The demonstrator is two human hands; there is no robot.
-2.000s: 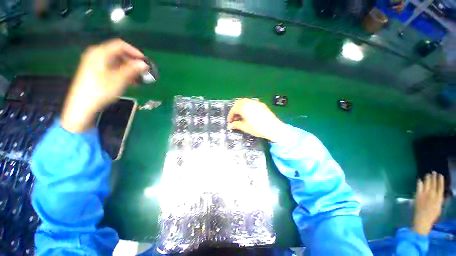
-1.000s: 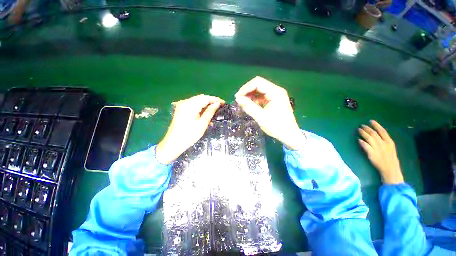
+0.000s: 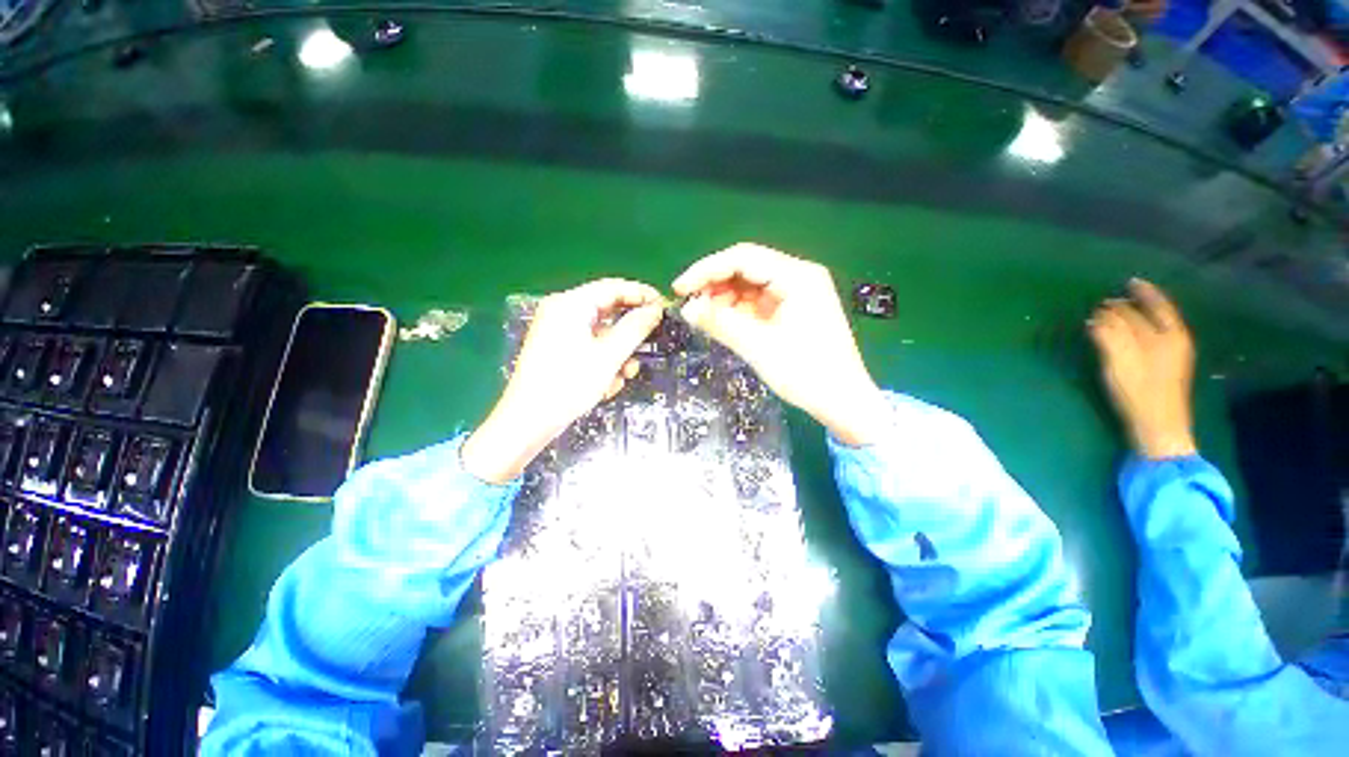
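The clear blister tray [image 3: 651, 562] lies directly in front of me, glaring white in its middle. My left hand [image 3: 570, 355] and my right hand [image 3: 784, 326] meet fingertip to fingertip over its far edge. A tiny part seems pinched between the fingertips, but it is too small and hidden to make out. A black module [image 3: 876, 300] lies on the green surface just right of my right hand.
A black blister tray [image 3: 207, 370] partly filled with modules stands at left. Beside it lie a smartphone [image 3: 323, 399] and a crumpled clear scrap [image 3: 434, 324]. Another person's hand [image 3: 1147, 370] is at right, near a dark tray [image 3: 1295, 459]. Another module [image 3: 852, 82] lies farther back.
My left hand has come from the upper left, where it held a dark module, to meet my right hand over the tray. The other person's hand has moved in from the right, and the module there is no longer visible.
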